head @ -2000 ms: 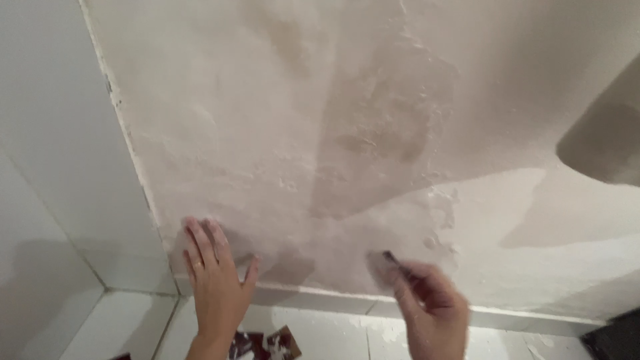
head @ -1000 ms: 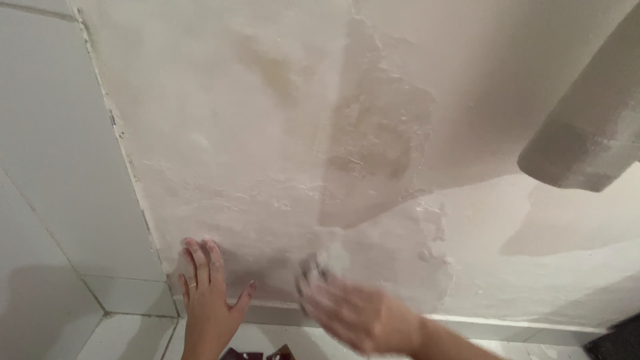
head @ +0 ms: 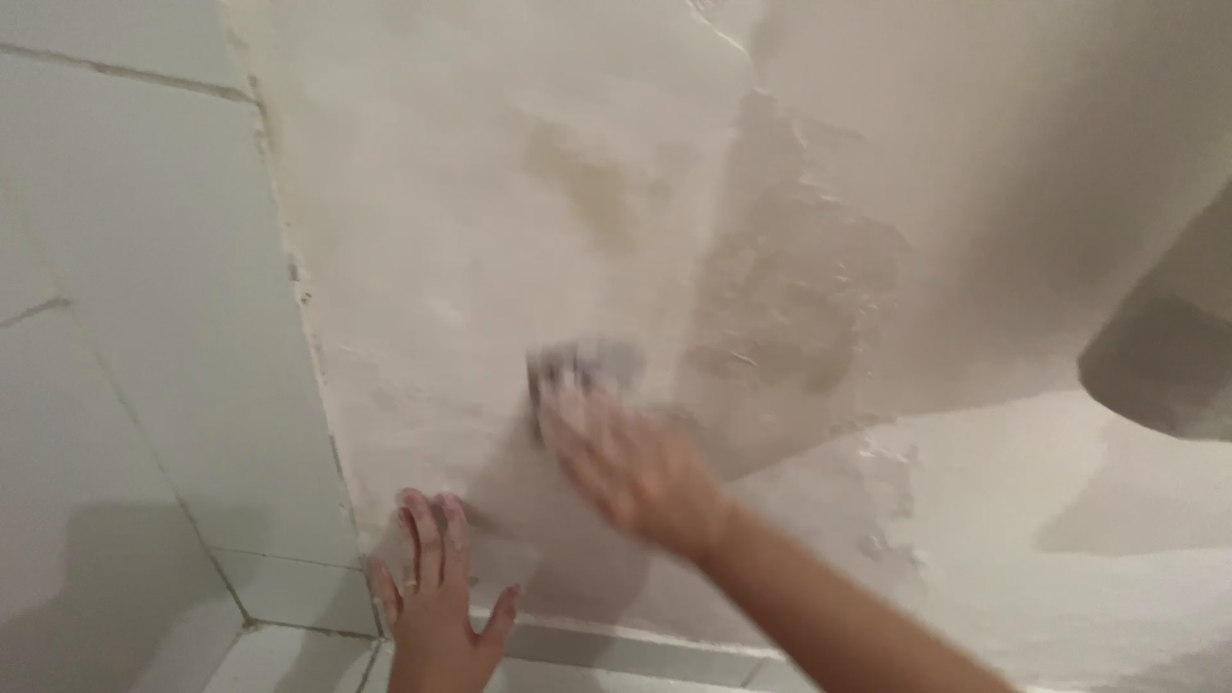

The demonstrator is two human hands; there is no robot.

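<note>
My right hand [head: 635, 462] presses a dark, flat piece [head: 577, 371], blurred by motion, against the plastered wall [head: 462, 260]; whether it is sandpaper or a pad I cannot tell. Whitish dust coats its fingers. Lower down and to the left, my left hand [head: 438, 587] rests on the wall with its fingers spread, holding nothing, a ring on one finger. The wall has a yellowish stain [head: 587, 188], a darker patch of rough, peeling surface [head: 789, 318] and flaking edges to the right.
White wall tiles [head: 173, 241] meet the plaster along a chipped edge on the left. A tiled skirting [head: 616, 650] and pale floor tiles [head: 289, 664] run along the bottom. At the right edge a grey-beige rounded object [head: 1169, 366] juts into view.
My right hand has moved left and up across the wall with the dark piece. My left hand keeps its place low on the wall.
</note>
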